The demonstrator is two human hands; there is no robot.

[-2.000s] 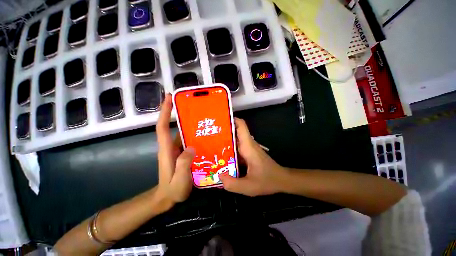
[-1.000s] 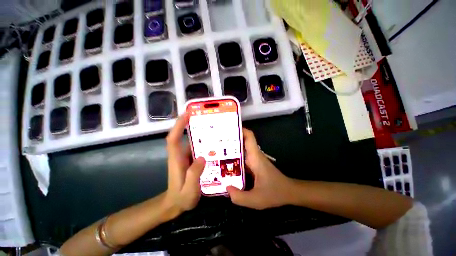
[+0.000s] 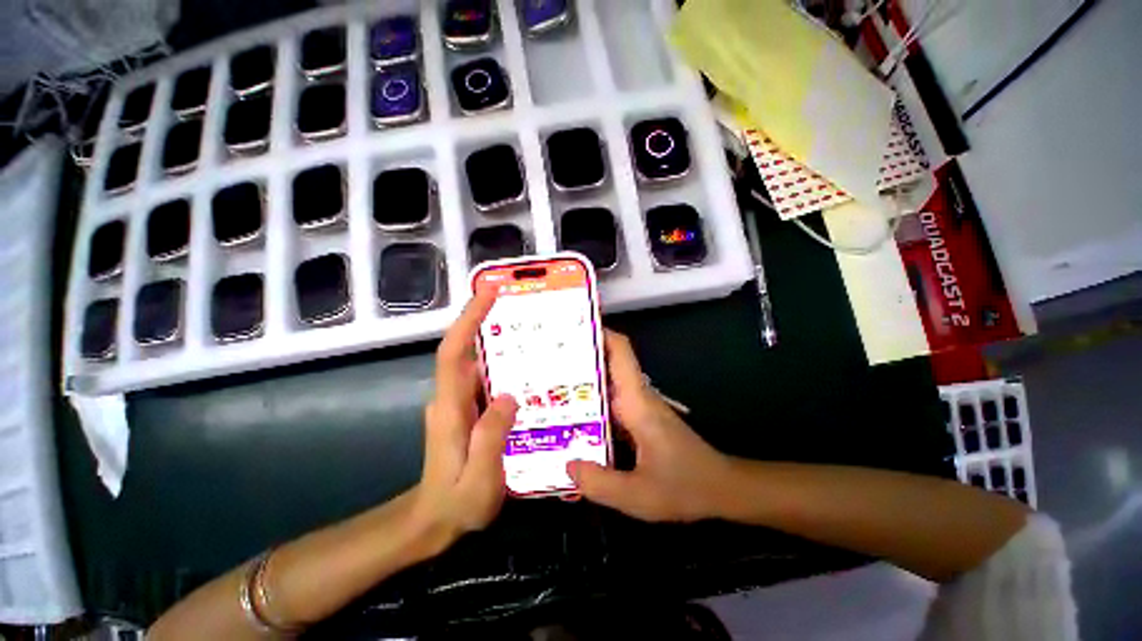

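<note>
A smartphone (image 3: 547, 376) in a pale pink-white case is upright between my hands, its screen bright white with an orange top and a purple band. My left hand (image 3: 470, 438) holds its left side, thumb over the screen edge. My right hand (image 3: 651, 445) holds its right side, thumb at the lower screen. The phone's top overlaps the front edge of the foam tray (image 3: 413, 336). The tray holds rows of smartwatch units (image 3: 321, 288). Most screens are black; one at the right end (image 3: 678, 235) shows coloured writing, and another (image 3: 660, 147) shows a ring.
Right of the tray lie a clear stick (image 3: 766, 301), a red-dotted sticker sheet (image 3: 789, 182), a crumpled yellow sheet (image 3: 789, 94) and a red printed box (image 3: 958, 269). A white scrap (image 3: 105, 438) hangs at the tray's left corner. Lower watch trays (image 3: 989, 432) show at right.
The phone screen has gone from a full orange page to a mostly white page with pictures. Both hands still hold it. More tray units show lit screens at the top. The view has shifted slightly.
</note>
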